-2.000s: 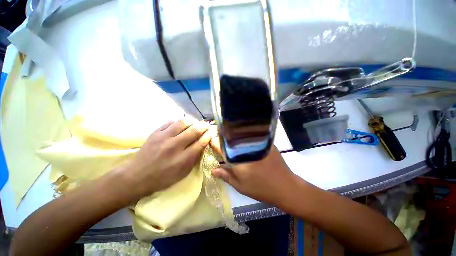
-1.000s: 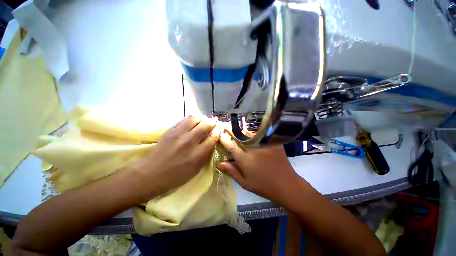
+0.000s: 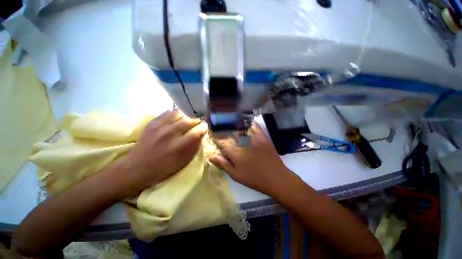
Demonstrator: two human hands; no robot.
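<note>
Pale yellow fabric (image 3: 169, 200) lies bunched left of the needle area and hangs over the table's front edge. Beige lace trim (image 3: 240, 224) runs from my fingers down along the fabric and dangles off the edge. My left hand (image 3: 167, 144) presses on the fabric beside the bright needle area, holding it down. My right hand (image 3: 251, 157) pinches the lace and fabric edge between thumb and fingers. The white sewing machine head (image 3: 283, 50) with its blue stripe stands over both fingertips. The needle and presser foot are mostly hidden by the hands and a shiny metal part.
Blue-handled thread snips (image 3: 334, 145), a yellow-and-black screwdriver (image 3: 363, 147), a flat black rectangle (image 3: 287, 136) and black scissors (image 3: 417, 161) lie to the right. Flat yellow fabric (image 3: 23, 116) and white-grey strips (image 3: 34, 48) lie at the left. The table edge (image 3: 334, 193) curves in front.
The camera view has shifted, so the machine head appears in a different place. Both hands stay at the needle area on the fabric and lace, with little visible change in grip.
</note>
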